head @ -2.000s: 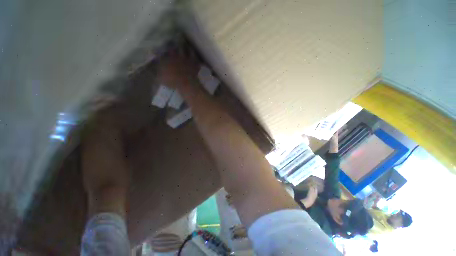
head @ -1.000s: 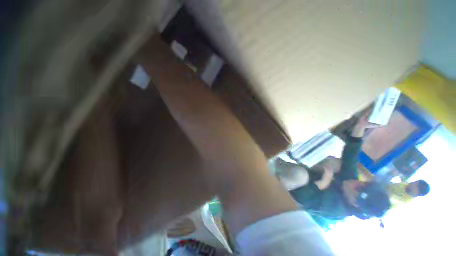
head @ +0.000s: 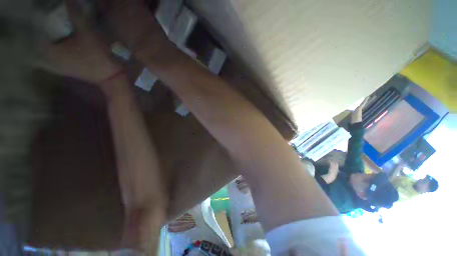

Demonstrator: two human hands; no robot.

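My arms reach into a large brown carton (head: 195, 172). My left hand (head: 82, 57), blurred, is at the upper left inside it, with its thumb and fingers around a white retail box (head: 59, 22). My right hand (head: 120, 17) is dark and blurred near the top edge; its fingers and anything in them cannot be made out. Pale ends of several white boxes (head: 146, 79) show around my right forearm, with more beside the carton wall (head: 183, 26). The arms hide part of the carton's inside.
A broad carton flap (head: 335, 55) spreads at upper right. Beyond it are a co-worker in dark green (head: 356, 145), piled white boxes (head: 323, 142), a blue-rimmed tray (head: 368, 150) and a yellow bar (head: 436, 75). Another person in yellow (head: 411, 185) is behind.
My left hand has come into clearer view at the upper left, with a white box at its fingers. More white box ends show by the right forearm. The co-worker's raised hand no longer shows a box.
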